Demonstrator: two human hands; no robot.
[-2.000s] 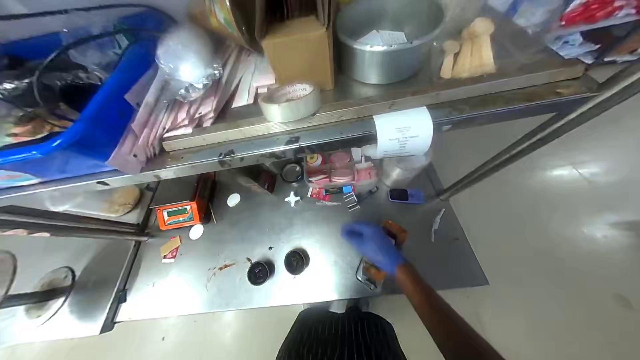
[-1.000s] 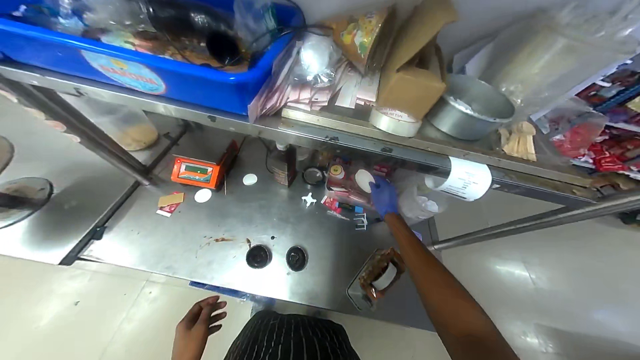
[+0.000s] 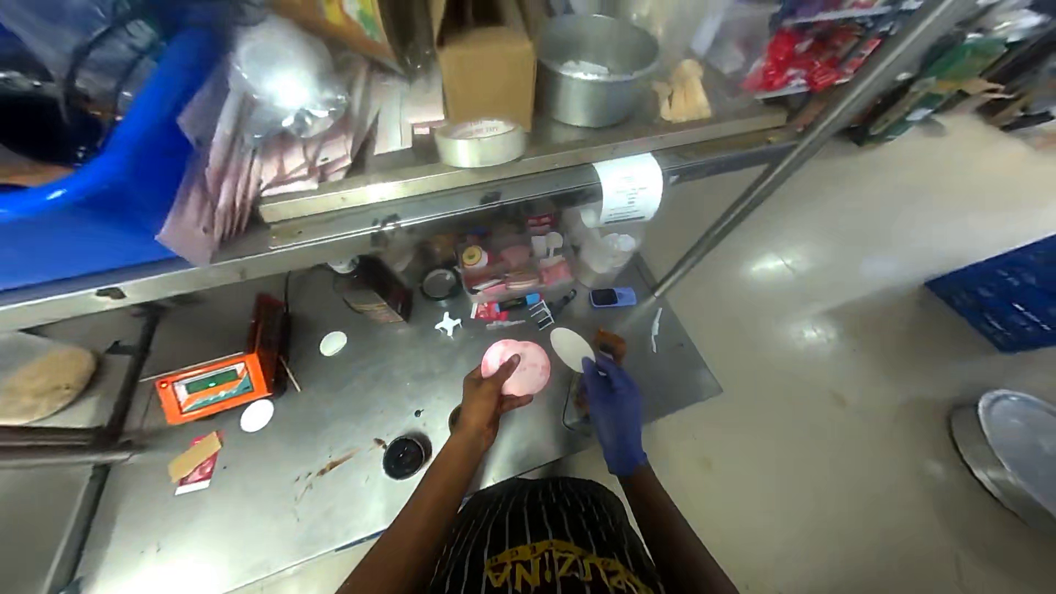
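My bare left hand [image 3: 488, 398] grips round pink discs [image 3: 528, 369], fanned slightly apart, over the steel table [image 3: 346, 462]. In my right hand [image 3: 612, 412], which wears a blue glove, is a white oval disc [image 3: 570, 349], held by its lower edge. The two hands are side by side and do not touch. A container with brown contents [image 3: 609, 345] is partly hidden behind the right hand. Left of my left forearm stands a small round dark pot [image 3: 404, 457]; another is mostly covered by that hand. A clear box of pink pieces [image 3: 516, 268] lies beyond both hands.
An orange device with a display [image 3: 210, 386] stands at the left, near white discs [image 3: 256, 415]. A dark bottle [image 3: 375, 289], a white cross-shaped piece [image 3: 448, 324] and a blue phone [image 3: 612, 297] lie farther back. The steel shelf [image 3: 330, 247] overhangs the table's rear.
My left hand, lately low and without anything in it, now holds the pink discs. My right hand has come back from the clear box with the white disc. The view has shifted.
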